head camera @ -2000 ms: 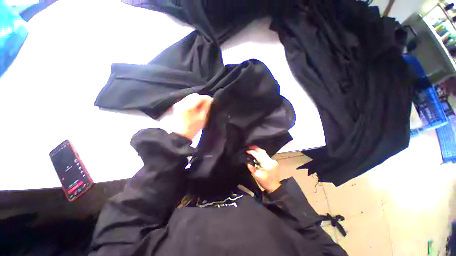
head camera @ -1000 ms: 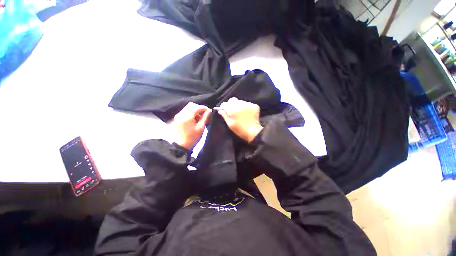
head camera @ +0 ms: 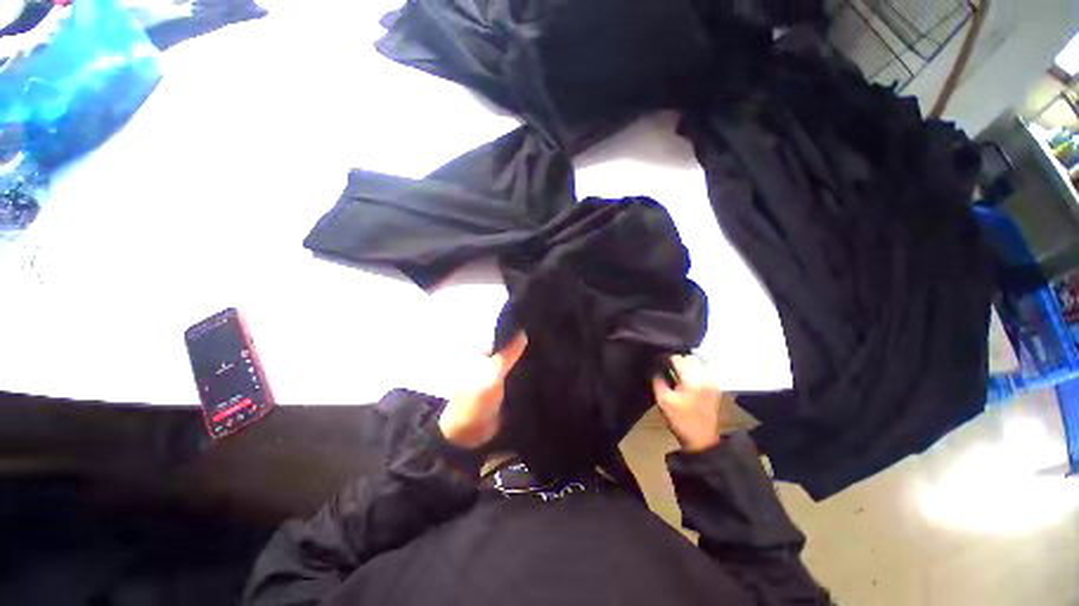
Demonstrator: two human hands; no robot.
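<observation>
A black garment [head camera: 592, 290] lies bunched over the near edge of the white table [head camera: 130, 320], with one tube-like leg or sleeve stretched to the left. My left hand [head camera: 479, 397] is at the garment's left side, thumb against the cloth, and grips its edge. My right hand [head camera: 691, 400] is at the garment's lower right, fingers curled round a small dark tool [head camera: 671, 374], possibly snips. Whether it also pinches cloth is unclear. The garment's lower part merges with my black clothing.
A smartphone [head camera: 230, 372] with a red edge lies left on the table. A blue plastic bag [head camera: 89, 89] is at the far left. A large black garment pile [head camera: 864, 260] hangs over the right edge. Blue crates [head camera: 1032, 314] stand at the right on the pale floor.
My hands were together at a narrow part of the garment. Now they are apart and nearer my body, one on each side of the cloth. The view has shifted, so the table things appear further right.
</observation>
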